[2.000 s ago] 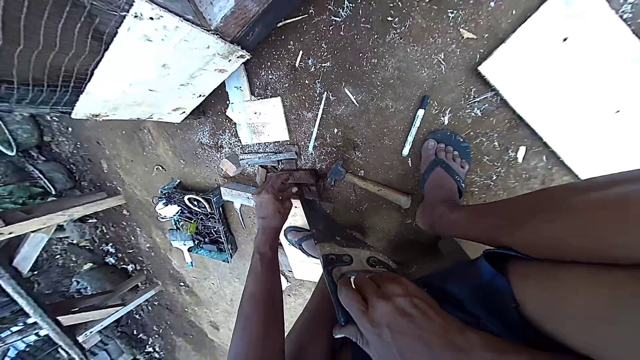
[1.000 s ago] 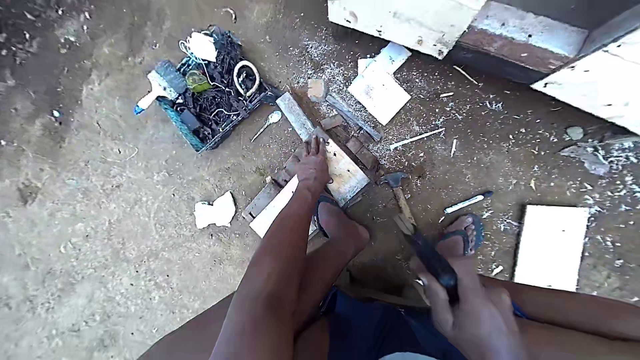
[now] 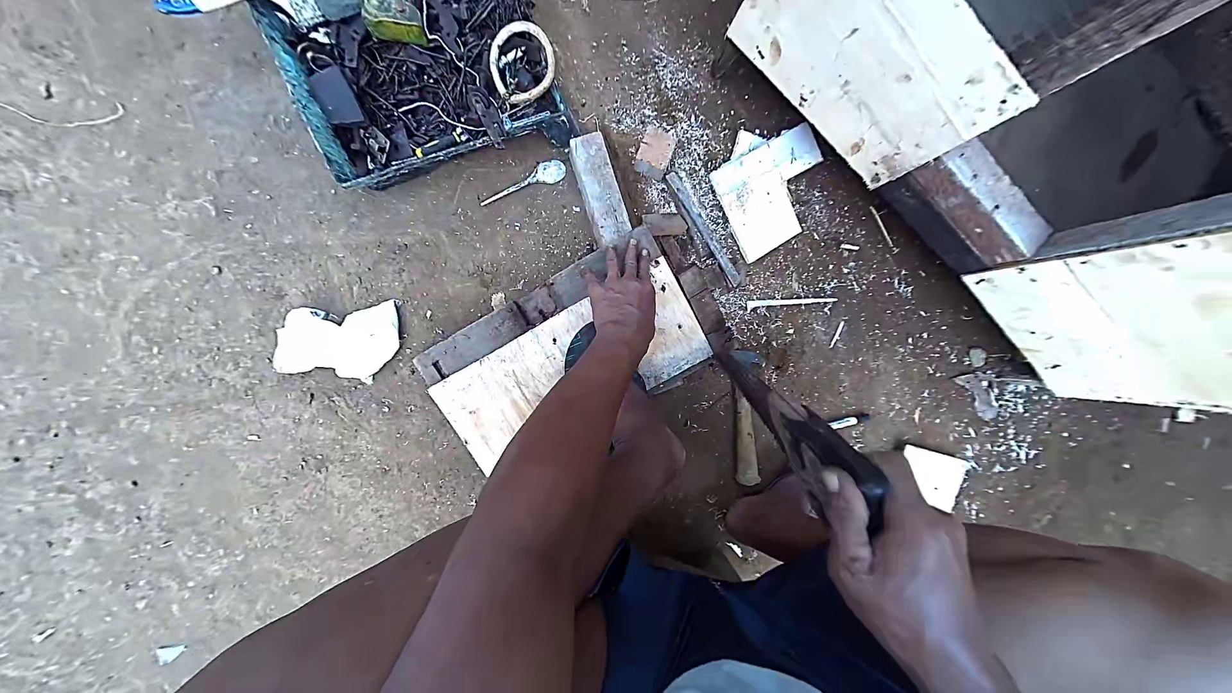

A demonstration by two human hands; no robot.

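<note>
My left hand (image 3: 624,303) presses with spread fingers on a plywood piece (image 3: 520,385), which lies across wooden blocks on the ground. My foot is on or beside this piece, partly hidden by my forearm. In my right hand (image 3: 881,539) is the dark handle of a handsaw (image 3: 784,414); its blade points up and left to the plywood's right edge. Whether the teeth touch the wood I cannot tell. A hammer's wooden handle (image 3: 746,438) lies on the ground below the saw, its head partly hidden.
A crate (image 3: 332,154) of nails and scrap stands at the upper left, with a spoon (image 3: 539,175) near it. Plywood offcuts (image 3: 760,207) and sawdust lie beyond the blocks. A wooden structure with plywood panels (image 3: 885,77) fills the upper right. A marker (image 3: 849,422) lies near the saw.
One second ago the saw was held up, away from the plywood; now its blade reaches the plywood's right edge. My left hand remains on the piece. The view has shifted a lot.
</note>
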